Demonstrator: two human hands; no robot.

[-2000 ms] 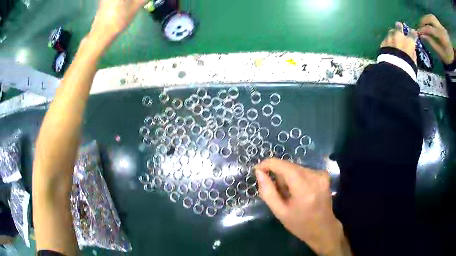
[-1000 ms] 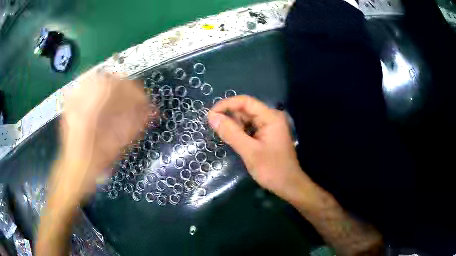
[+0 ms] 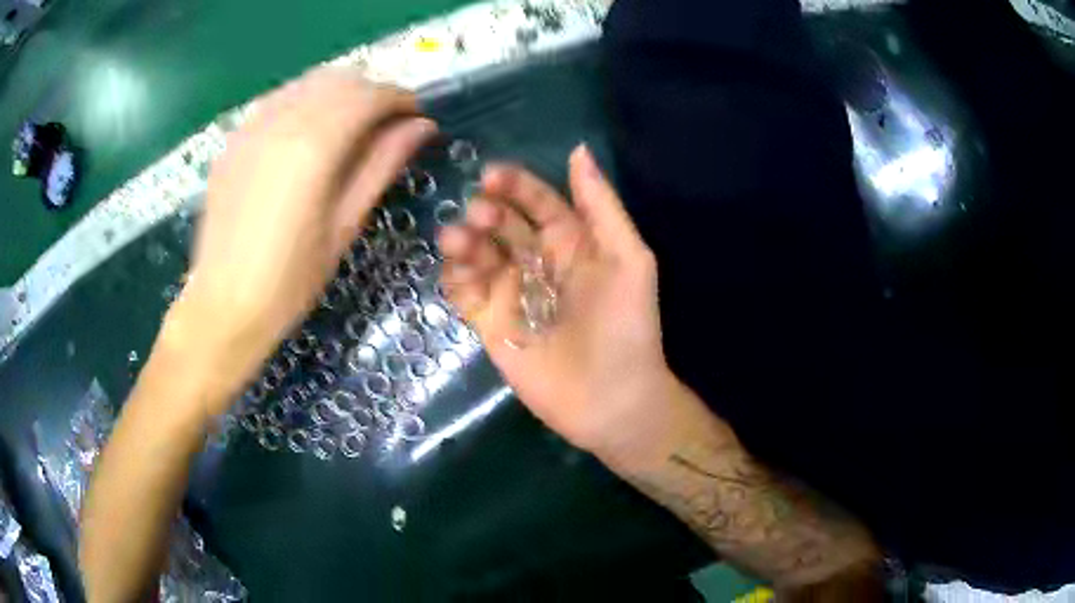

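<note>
Many thin silvery metal rings [image 3: 377, 384] lie in a flat spread on the dark green work surface, partly covered by my left arm. My right hand [image 3: 564, 300] is bare, palm up with fingers loosely curled, and holds a few metal rings [image 3: 538, 295] in its palm. My left hand [image 3: 309, 171] is bare and blurred, back up, over the far side of the rings near the rail. Its fingertips point toward the right hand; whether they pinch anything cannot be seen.
A speckled white rail [image 3: 519, 35] borders the green conveyor belt [image 3: 177, 71], which carries a small electronic unit [image 3: 53, 165] at left. A co-worker's dark sleeve [image 3: 743, 259] blocks the right side. Clear plastic bags [image 3: 71, 442] lie at lower left. A small white scrap [image 3: 398, 516] lies in front.
My right hand has turned palm up, showing rings in it. My left hand has moved up and right, toward the rail. The view has shifted, and the unit appears further left.
</note>
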